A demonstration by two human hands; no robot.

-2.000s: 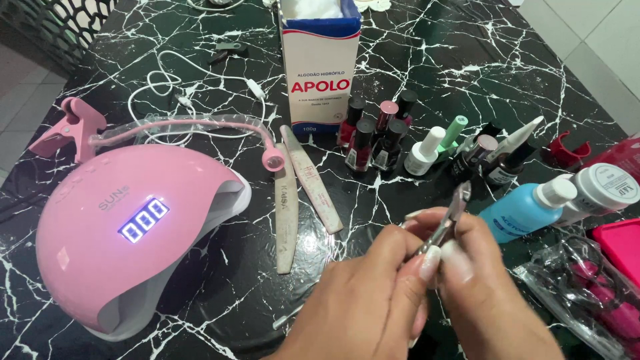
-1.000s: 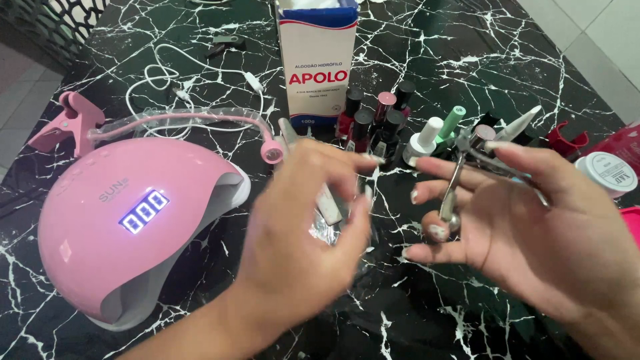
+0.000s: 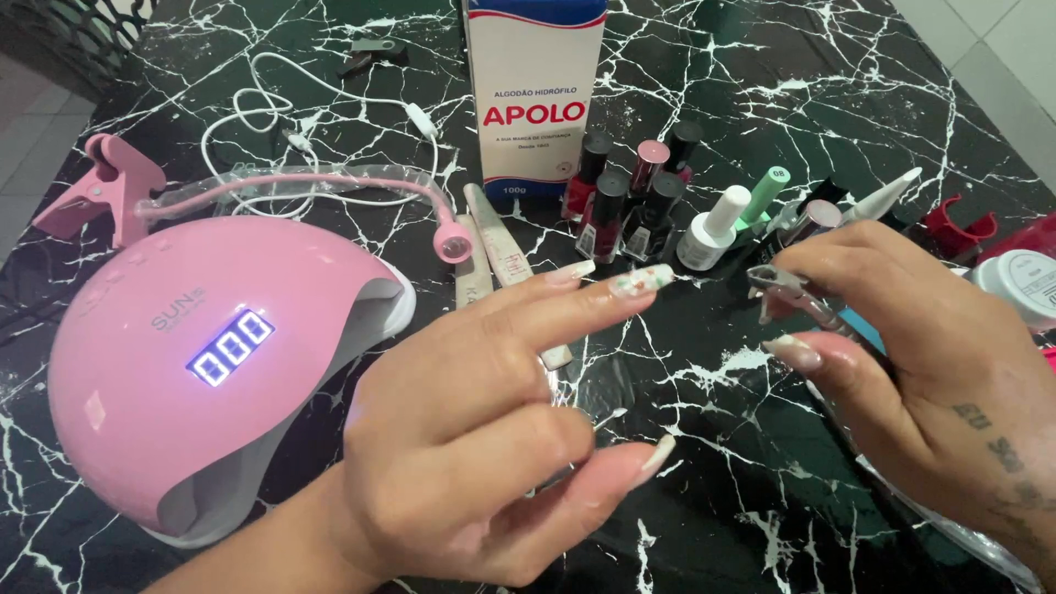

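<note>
My left hand (image 3: pixel 487 412) is held over the table with long painted nails, two fingers stretched out toward the right; nothing shows in it. One outstretched nail bears a coloured pattern on white. In my right hand (image 3: pixel 891 363) is a metal cuticle nipper (image 3: pixel 796 297), its jaws pointing left toward the left hand's fingertips without touching them. The fingers partly hide its handles. Two nail files (image 3: pixel 497 243) lie behind my left hand, partly covered by it. Nail polish bottles (image 3: pixel 601 219) and a white bottle (image 3: pixel 709 231) stand just beyond the fingertips.
A pink nail lamp (image 3: pixel 206 371) with a lit display is at the left, near a pink clip lamp (image 3: pixel 115 190) and a white cable (image 3: pixel 330 82). A cotton box (image 3: pixel 532 74) stands at the back. To the right are a red plastic holder (image 3: pixel 953 231) and a white-lidded jar (image 3: pixel 1019 285).
My hands were together around the nipper, then came apart. The right hand has turned from palm up to gripping the nipper with its jaws to the left. The left hand's fingers have stretched out.
</note>
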